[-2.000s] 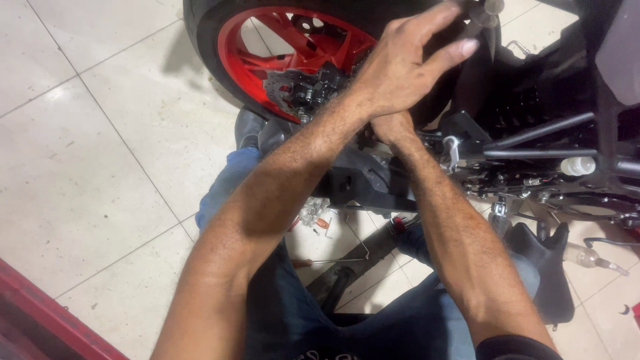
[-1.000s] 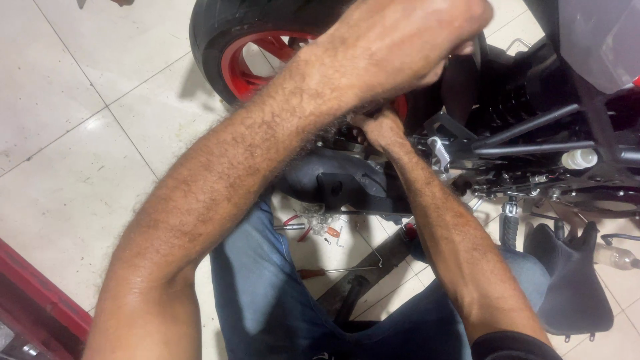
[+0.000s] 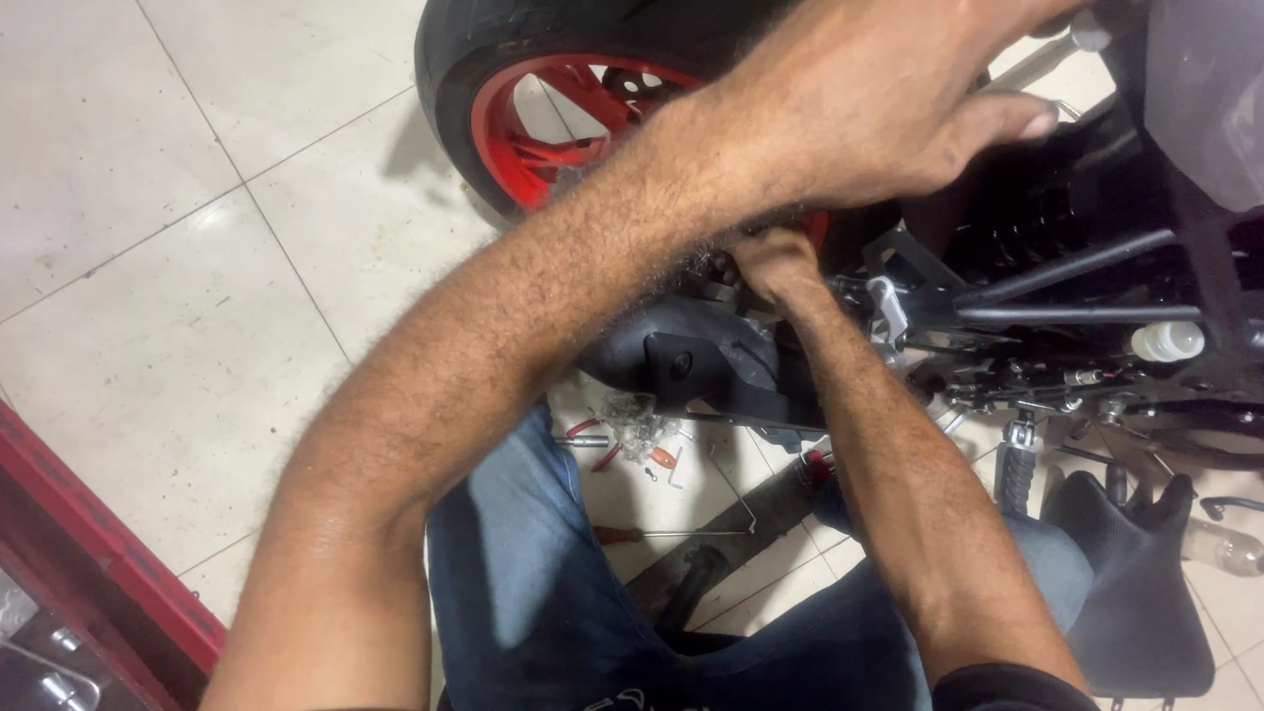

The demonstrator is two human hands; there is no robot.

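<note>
My left hand (image 3: 869,109) reaches across the upper middle, above a motorcycle's rear wheel with a red rim (image 3: 499,128) and black tyre (image 3: 449,118). Its thumb points right, apart from the palm; its other fingers run toward the top edge, and what they touch cannot be told. Below the left wrist, my right hand (image 3: 780,262) is at the dark parts by the wheel's hub, just above a black exhaust cover (image 3: 681,360). The left forearm and shadow hide its fingertips and anything in them.
A screwdriver (image 3: 622,535), hex key (image 3: 677,472) and crumpled clear plastic (image 3: 637,420) lie on the tiled floor below the motorcycle. A black motorcycle seat (image 3: 1136,592) and a clear bottle (image 3: 1220,546) are at right. A red metal edge (image 3: 109,563) crosses the lower left.
The left thumb now stands out from the hand; one second ago it did not show apart. My right hand has stayed by the wheel hub.
</note>
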